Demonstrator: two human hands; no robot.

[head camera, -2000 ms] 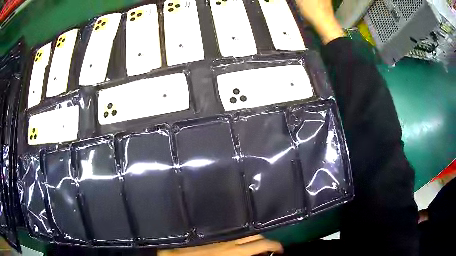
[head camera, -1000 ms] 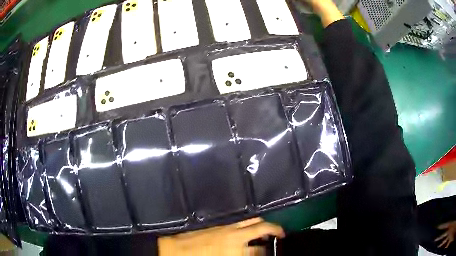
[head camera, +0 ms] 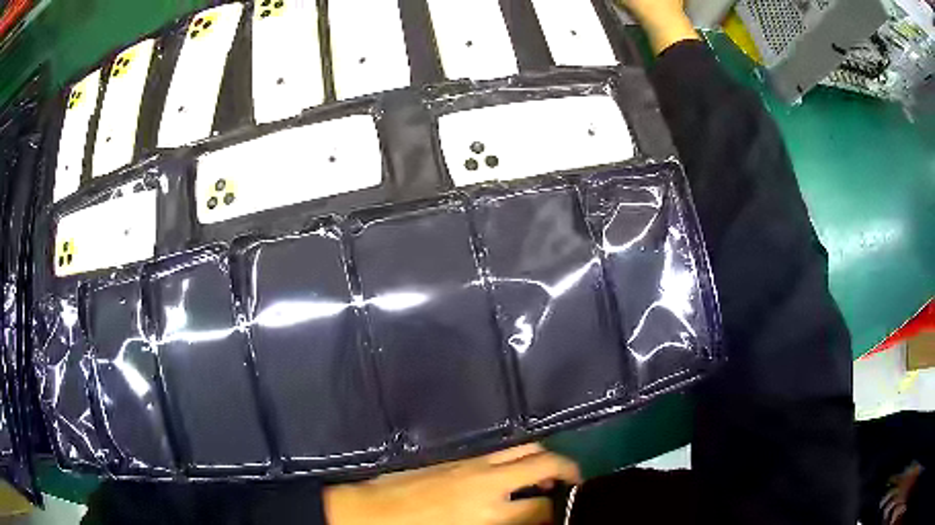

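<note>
A large glossy black blister tray (head camera: 431, 328) lies in front of me. White phone-shaped panels (head camera: 287, 169) with three dark dots fill its upper row and the sideways middle row. The near row of pockets is empty and shines with glare. My left hand (head camera: 441, 492) lies low along the tray's near edge, partly cut off by the picture's bottom; its grip is unclear. My right hand (head camera: 661, 18) is beyond the tray's far right corner, cut off by the top edge; its fingers are hidden.
More shiny black trays (head camera: 18, 277) stand at the left edge. A green bench top (head camera: 871, 246) shows at right. A grey perforated metal housing (head camera: 784, 41) is at upper right. Another person's hand (head camera: 902, 497) and dark clothing show at lower right.
The tray sits a little higher in the picture than two seconds ago, and more of my left hand shows. The other person's hand has come into view at lower right. No panel has changed pocket.
</note>
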